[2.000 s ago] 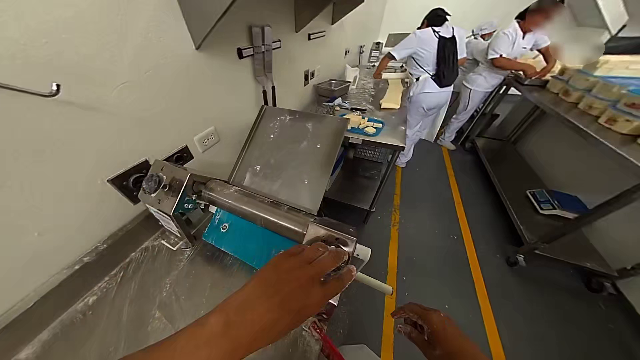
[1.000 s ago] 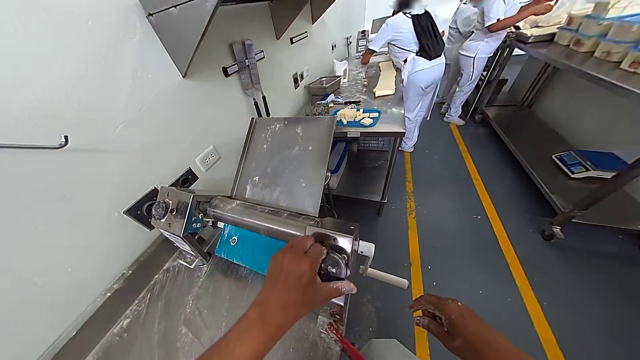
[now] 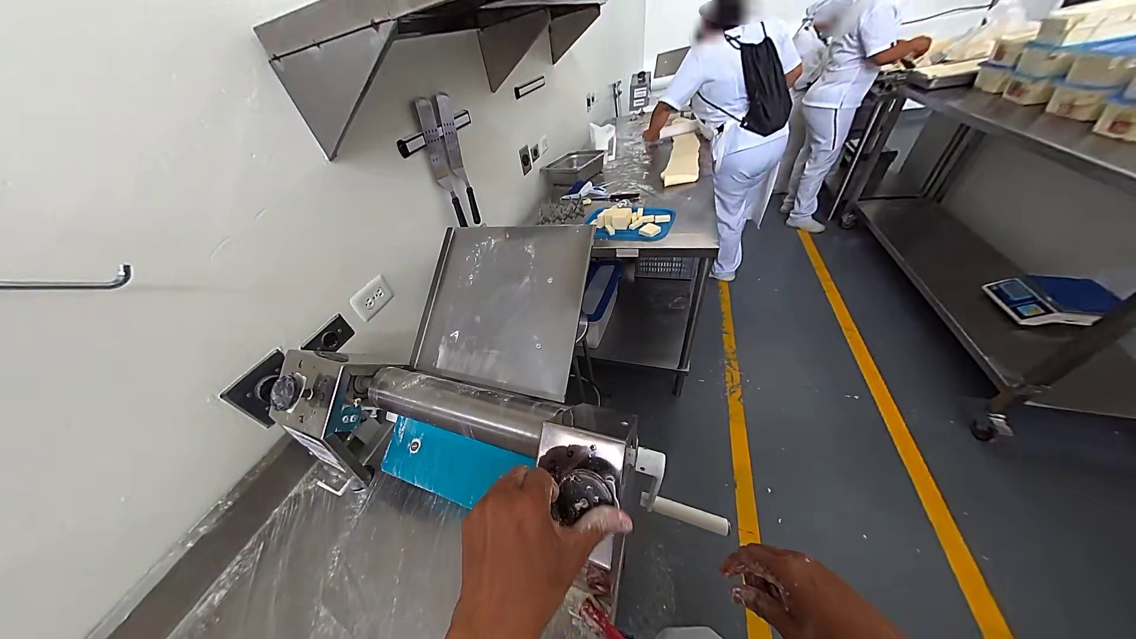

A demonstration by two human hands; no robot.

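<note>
My left hand (image 3: 524, 541) has its thumb and fingers around a black round knob (image 3: 584, 493) on the end housing of a tabletop dough sheeter. Behind the knob runs the machine's metal roller (image 3: 470, 410), with a blue plate (image 3: 453, 461) below it and a slanted steel feed plate (image 3: 506, 311) rising beyond. To the right of the housing a white crank handle (image 3: 692, 515) sticks out. My right hand (image 3: 790, 590), floury and with curled fingers, hangs over the floor below and right of that handle, holding nothing.
A steel table (image 3: 697, 226) ahead carries a blue tray (image 3: 661, 232) of pale blocks and a dough strip (image 3: 682, 160). One person (image 3: 745, 106) works there; others stand beyond. At right, a wheeled steel rack (image 3: 958, 293) holds tubs and a scale (image 3: 1047, 300). Two spatulas (image 3: 444, 142) hang on the wall.
My left hand has closed around the black knob; two seconds ago it lay flatter over the end housing. The view has shifted somewhat.
</note>
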